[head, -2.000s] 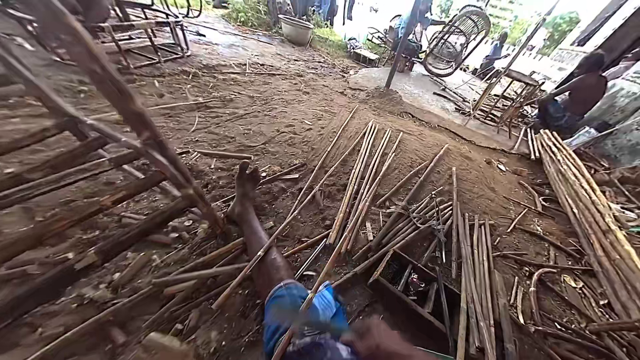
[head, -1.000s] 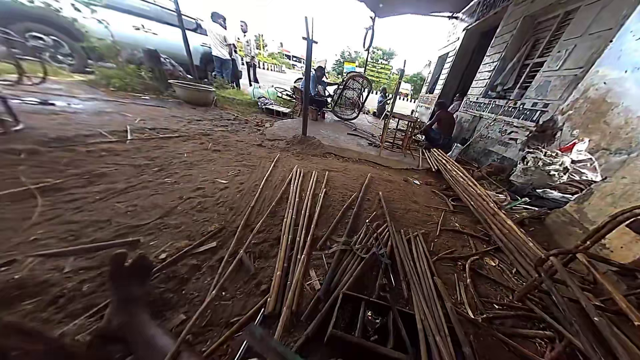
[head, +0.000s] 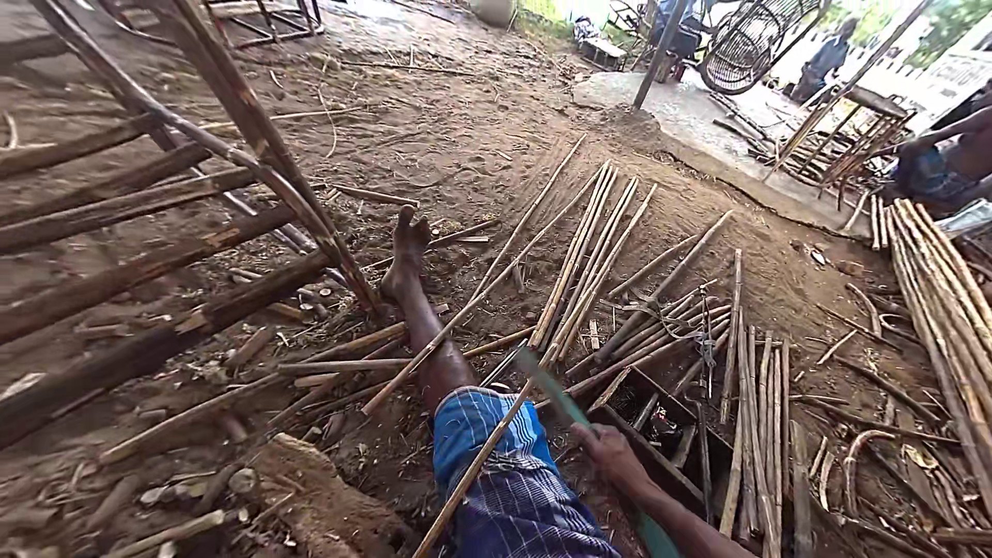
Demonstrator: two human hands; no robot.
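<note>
My right hand (head: 612,457) is closed around a long flat greenish tool, likely a blade (head: 558,391), blurred along its length. Its upper end lies close to a thin cane pole (head: 492,438), which slants across my checked blue cloth (head: 504,473) from the bottom edge toward a bundle of canes. My left hand is out of the frame. A second cane (head: 465,310) crosses over my outstretched bare leg (head: 434,341). Right of my hand, an open wooden box (head: 659,449) with compartments holds small things too unclear to name.
Cane bundles lie ahead (head: 593,256) and to the right (head: 756,434); a longer pile (head: 938,310) is at far right. A wooden frame (head: 232,232) stands at left, a wood block (head: 325,488) below. A person (head: 945,167) sits at the right edge; another person is near a wicker piece (head: 759,39).
The view has swung back down and left since one second ago, bringing the wooden frame and my lap into sight again. My right hand with the tool now shows plainly.
</note>
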